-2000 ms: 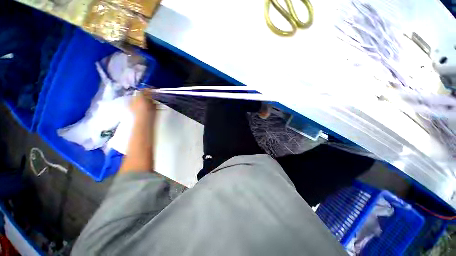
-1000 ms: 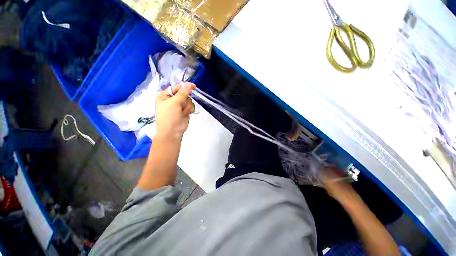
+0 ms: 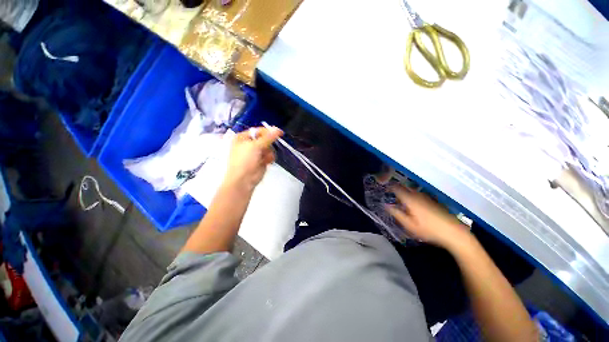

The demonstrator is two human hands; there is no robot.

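My left hand is closed on the ends of thin white drawcords, with short tips showing past the fingers. The cords run down to the right over my lap to my right hand, which is slightly blurred, its fingers spread near the cords; whether it grips them I cannot tell. A greyish thread tangle lies beside my right hand under the table edge.
Gold-handled scissors and a cord bundle lie on the white table. Taped cardboard is at its left end. A blue bin holds white cloth. A white panel is beside my lap.
My right hand was out of clear view two seconds ago, then blurred low by the tangle; it is now slightly higher and left. My left hand still holds the cords, which now hang less taut than at first.
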